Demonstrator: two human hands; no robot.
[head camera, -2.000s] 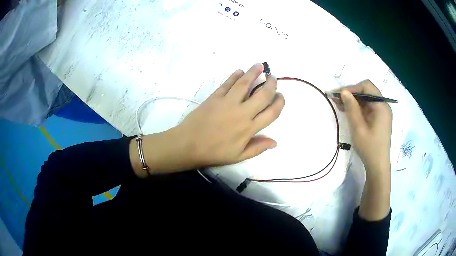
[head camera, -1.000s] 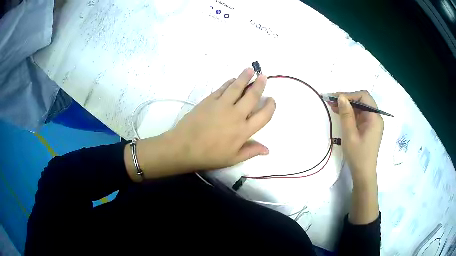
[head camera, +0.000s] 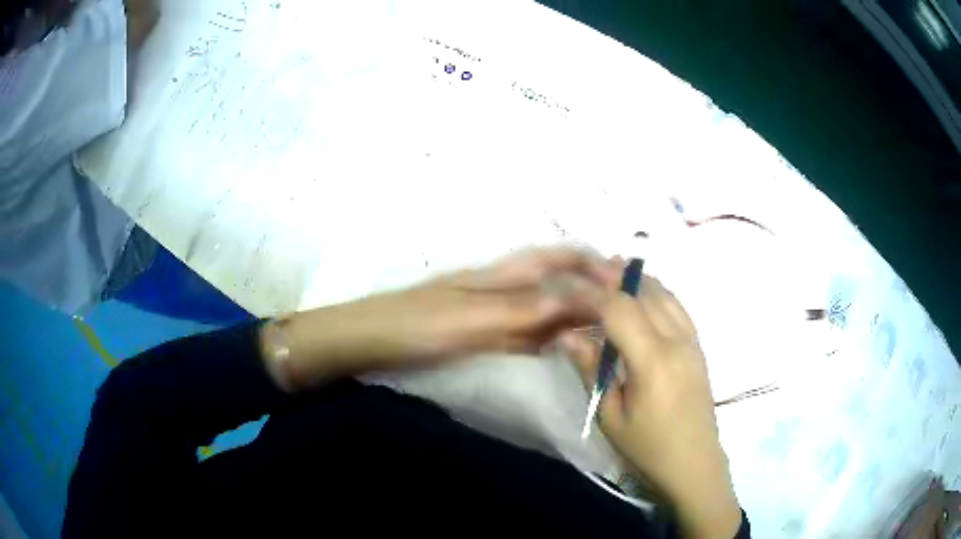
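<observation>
My right hand (head camera: 659, 379) holds a dark slim tool (head camera: 620, 326) like a pen, its pale tip pointing down towards me. My left hand (head camera: 527, 305) is motion-blurred, with its fingers up against or just beside my right hand; whether it holds anything cannot be told. Parts of the red-and-black wire (head camera: 732, 219) show on the white tabletop to the right, beyond my right hand. A small dark connector (head camera: 816, 314) lies at the right. The rest of the wire is washed out or hidden. A white cord (head camera: 616, 491) shows at my body's edge.
The white table (head camera: 358, 137) has pen scribbles and small blue circles. A dark green surface (head camera: 695, 42) runs beyond its far edge. A person's pale sleeve (head camera: 58, 137) is at the left; part of another hand (head camera: 927, 518) shows at the lower right.
My right hand has moved left and down from the wire's right side, and the tool's tip now points down. My left hand has lowered off the wire. The wire now appears further right.
</observation>
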